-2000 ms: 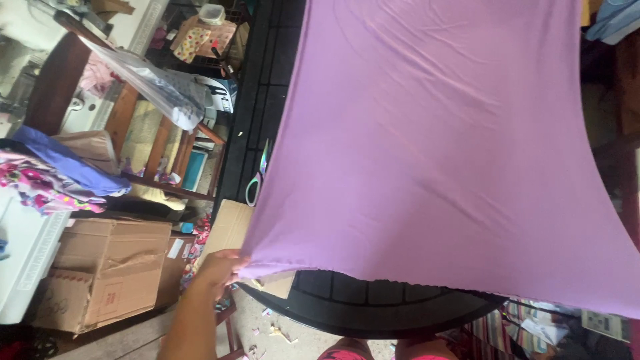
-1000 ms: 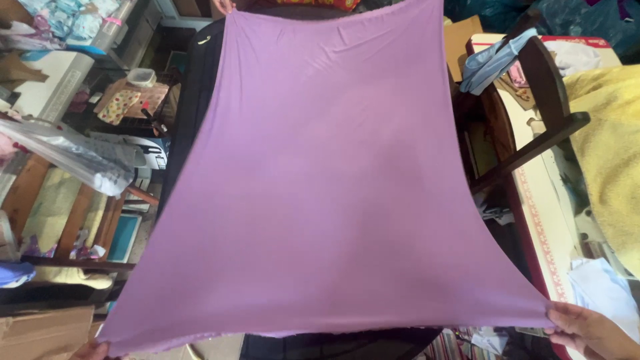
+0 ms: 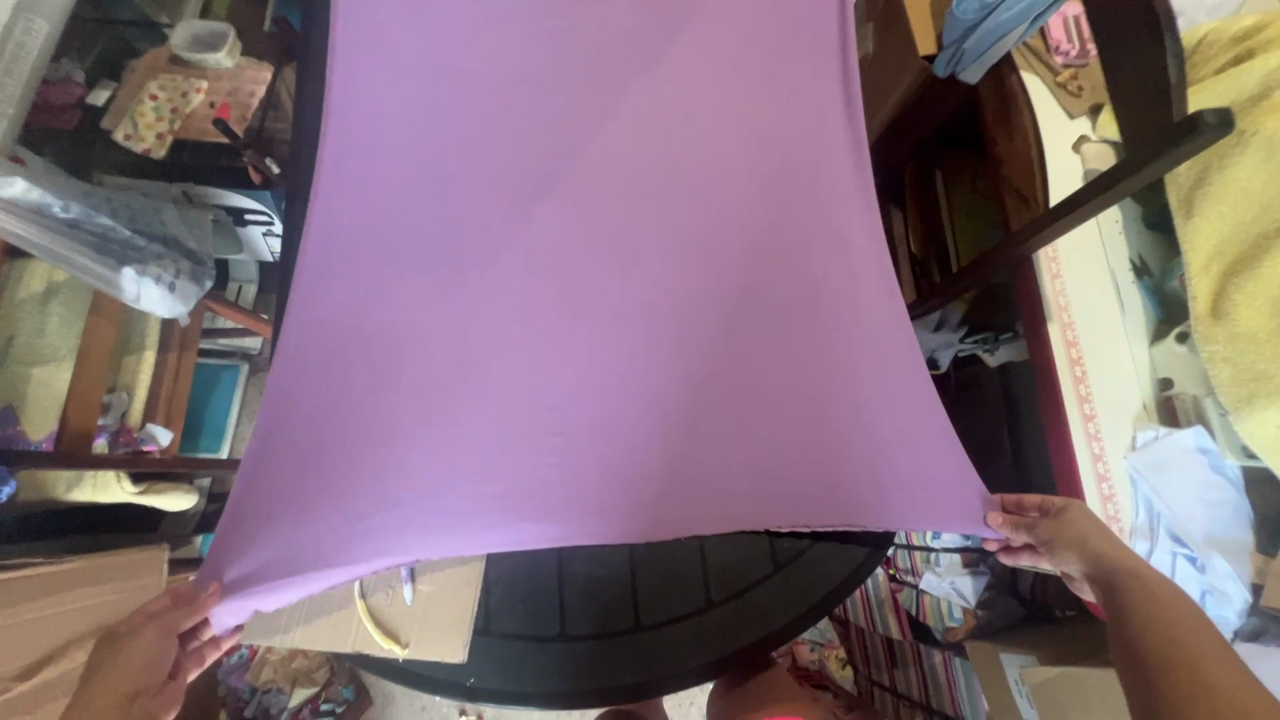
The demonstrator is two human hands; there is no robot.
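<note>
A large piece of purple stretch fabric [image 3: 600, 300] is pulled taut over a dark round table [image 3: 570, 620]. My left hand [image 3: 160, 640], at the lower left, pinches its near left corner between thumb and fingers. At the lower right my right hand [image 3: 1050, 540] grips the near right corner. The fabric's near edge curves inward between the two hands. Its far edge lies outside the view. Beneath the near left edge, a flat cardboard piece [image 3: 440, 610] rests on the table, with a pen [image 3: 407, 585] and a yellow curved strip [image 3: 375, 625] on it.
A dark wooden chair [image 3: 1080, 205] stands at the right, near yellow cloth [image 3: 1230, 230] and a light blue cloth [image 3: 995, 35]. Left are a plastic bag [image 3: 110, 240], a clear container [image 3: 205, 43] and a cardboard box [image 3: 80, 610]. A striped textile [image 3: 900, 640] lies below right.
Two seconds ago only my left hand showed; both hands are now visible at the near corners. A far hand seen one second ago is out of view. The fabric looks smoother.
</note>
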